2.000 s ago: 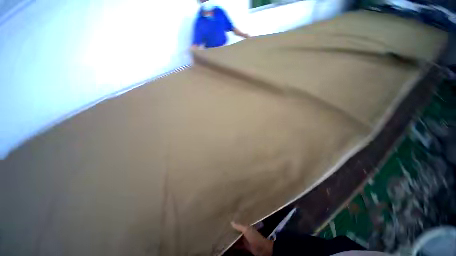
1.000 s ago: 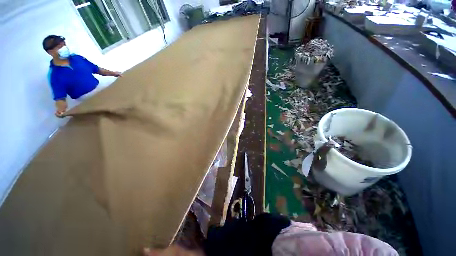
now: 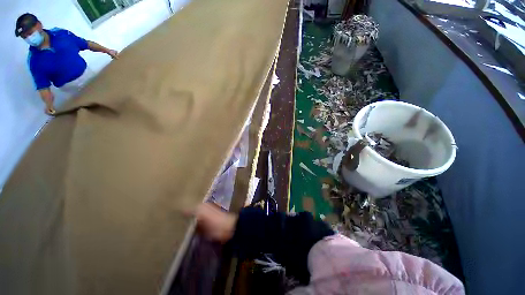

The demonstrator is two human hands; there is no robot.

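A wide tan-brown fabric ply (image 3: 155, 132) covers most of the cutting table, with a fold running from the far side. My right hand (image 3: 214, 222) is at its near edge, fingers at the pale selvedge (image 3: 233, 141); the hand is blurred and seems to pinch the cloth. Below the edge, whitish separator sheets (image 3: 225, 183) and the stacked lay's border show. My left hand is not in view.
A person in blue (image 3: 59, 62) holds the cloth's far edge at left. Scissors (image 3: 270, 181) lie on the dark table edge (image 3: 282, 109). A white tub (image 3: 397, 184) and a scrap-filled bin (image 3: 348, 55) stand on the littered green floor. Another table is at right.
The view has swung toward the aisle, then tilted lower. My right hand has moved forward along the cloth's near edge. The other person's fold in the cloth remains at the far side.
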